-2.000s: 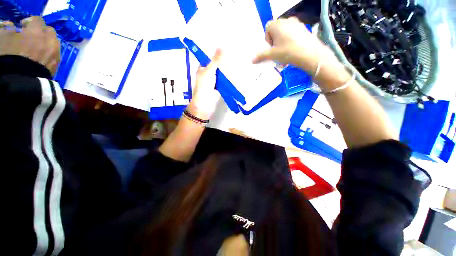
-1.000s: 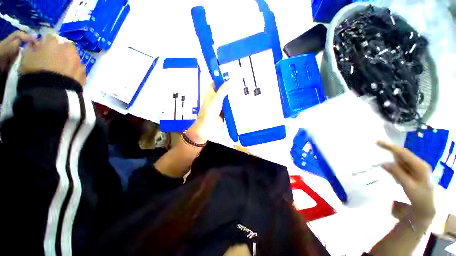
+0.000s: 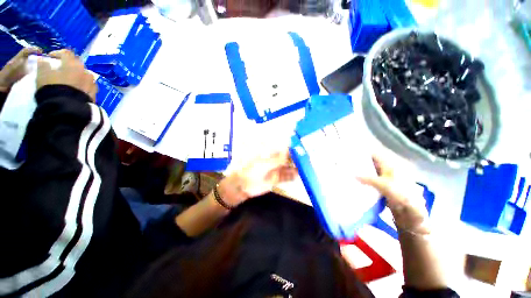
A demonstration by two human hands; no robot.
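My right hand holds a white-and-blue retail box near the table's front edge, thumb over its white face and the box tilted. My left hand is at the box's left side, fingers partly spread and blurred; whether it grips the box cannot be told. A blue piece shows at the box's far end, either a tray or a flap. A box with printed plugs lies left of my hands.
A round basket of black cables stands right, with a black phone beside it. Fanned boxes lie mid-table. Stacked boxes and a co-worker's striped sleeve are left. A blue box group stands right.
My right hand has come back from the far right, bringing a box in front of me. My left hand has left the mid-table box. The view has shifted.
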